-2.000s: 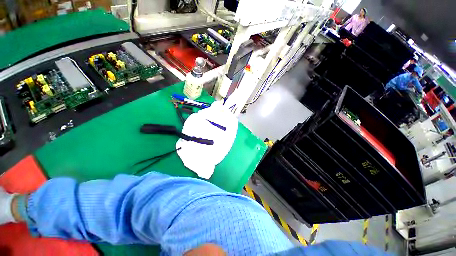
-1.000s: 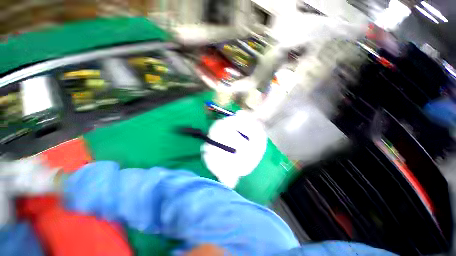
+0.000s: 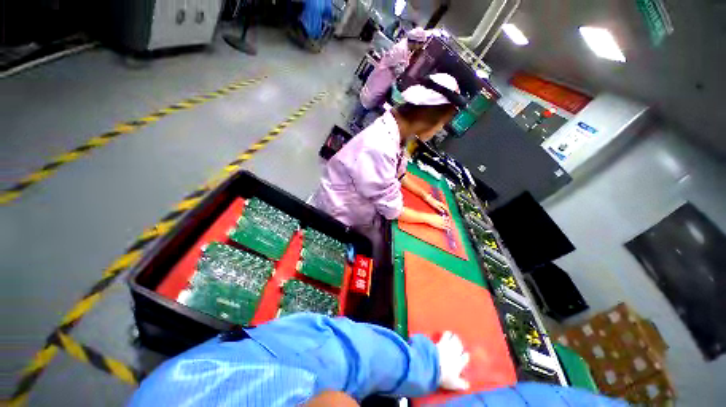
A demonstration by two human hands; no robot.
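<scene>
My left hand (image 3: 452, 362), in a white glove, lies on the orange-red mat (image 3: 450, 306) at the lower right. Its fingers look apart and no object shows in it. My right hand is out of the picture; only a blue sleeve shows at the bottom right edge. A black tray (image 3: 179, 312) with red lining stands left of my left arm. Several green circuit boards (image 3: 227, 282) lie flat in it. A red label (image 3: 361, 274) with white characters is on its right side.
A person in pink (image 3: 362, 171) works at a farther red mat (image 3: 434, 219) with purple strips. Power supply boards (image 3: 521, 330) line the dark conveyor to the right. Yellow-black floor lines (image 3: 151, 230) run behind the tray. Another person in pink (image 3: 390, 67) is farther back.
The view has swung from the bench end with the white cloth and stacked black trays to the tray and neighbour. My right hand has left the picture; my left hand is now clearly visible.
</scene>
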